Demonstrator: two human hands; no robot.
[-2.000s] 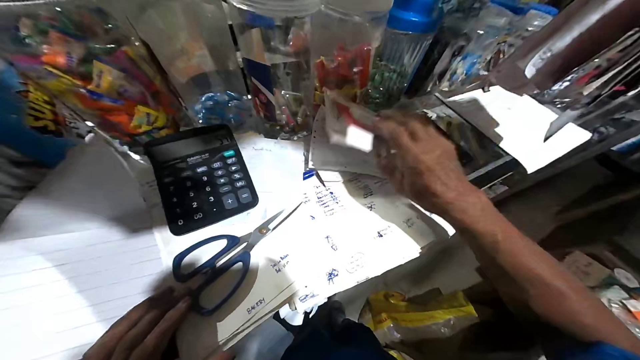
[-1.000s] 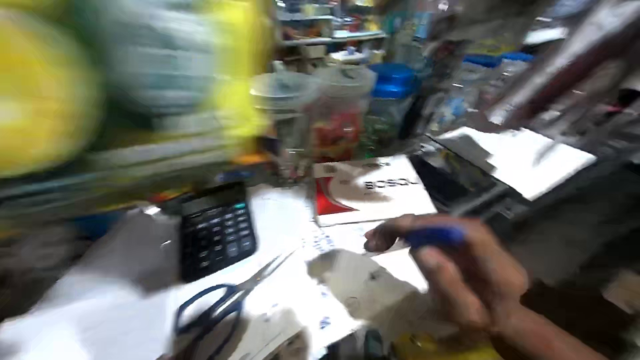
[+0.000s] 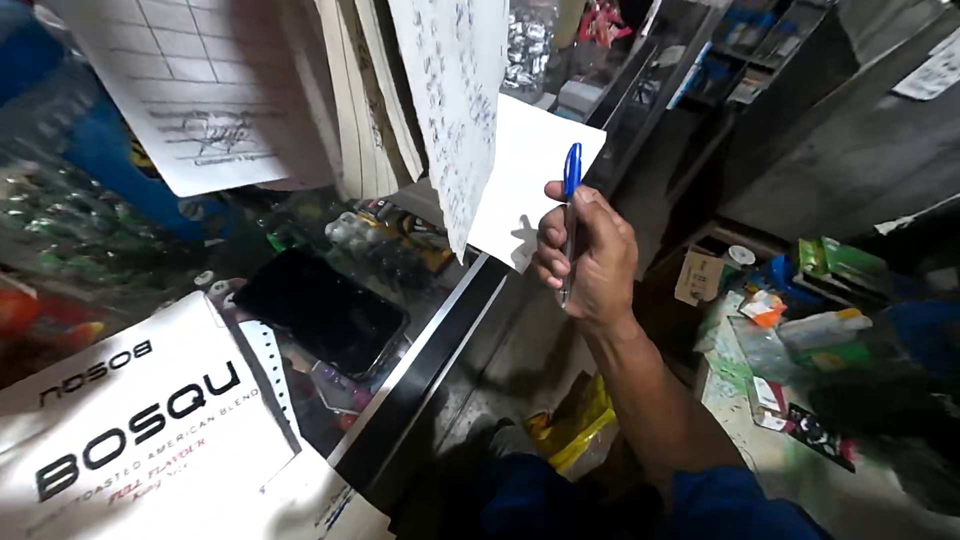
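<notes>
My right hand [image 3: 592,255] holds a ballpoint pen with a blue cap [image 3: 573,169], cap end up, the clear barrel across the palm. Behind the hand, a blank white sheet [image 3: 525,161] lies on the counter's edge, with a small shadow on it. Handwritten pages [image 3: 457,97] hang just left of that sheet. A black smartphone [image 3: 322,311] rests on the glass counter. At the lower left lies a flattened printed cigarette carton [image 3: 142,420], with a paper bearing handwriting [image 3: 322,487] beside it. My left hand is out of view.
The counter's black and silver edge [image 3: 420,367] runs diagonally through the middle. A yellow plastic bag [image 3: 574,427] is on the floor below. Boxes and packets, one a cardboard piece [image 3: 699,276], crowd the right side. A form on paper [image 3: 202,97] hangs at the upper left.
The view has swung right, and the calculator and scissors are out of sight. The right hand, with the blue-capped pen, is now raised by the blank sheet. The left hand, seen earliest near the scissors, is gone from view.
</notes>
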